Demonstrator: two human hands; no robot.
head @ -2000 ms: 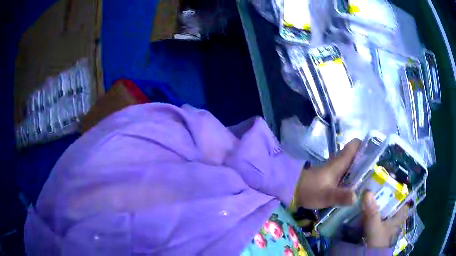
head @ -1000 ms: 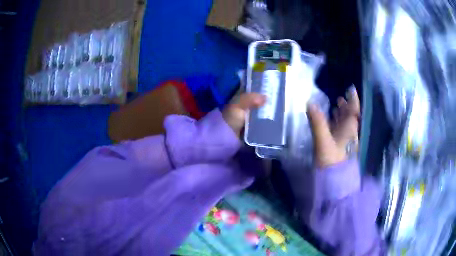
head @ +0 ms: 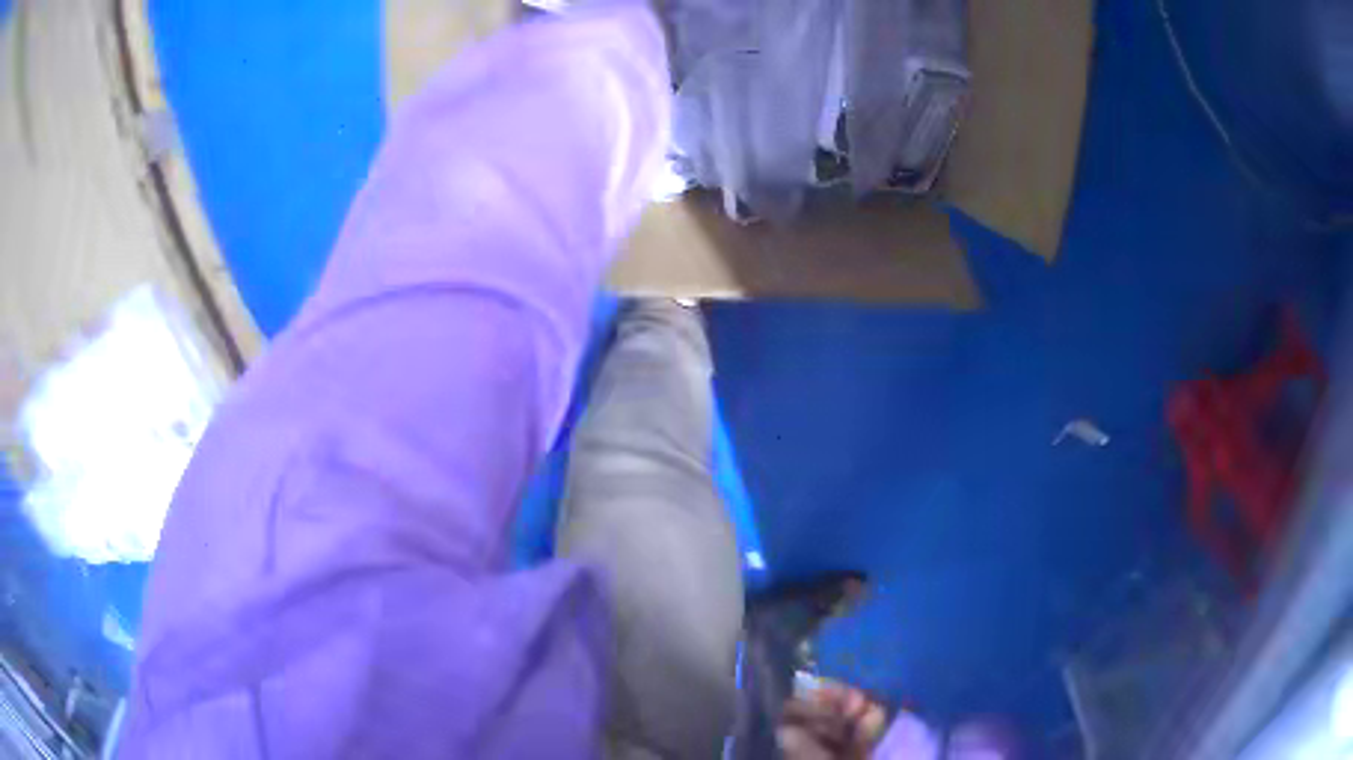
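An open cardboard box stands on the blue floor at the top centre. Several units in clear, crinkled plastic bags lie in it; their details are blurred. My left arm in its purple sleeve reaches up to the box's left side, but my left hand is hidden or cut off by the top edge. My right hand is small and blurred at the bottom edge, with its fingers curled; whether it holds anything cannot be told.
A cardboard box or sheet is at the left, with a bright clear plastic bag by it. My grey trouser leg and a dark shoe show below the box. A red object lies on the blue floor at the right.
The view has turned from the bench down to the floor and box. The open power bank half-assembly that my left hand held is out of sight. My left arm now reaches upward; my right hand is lower.
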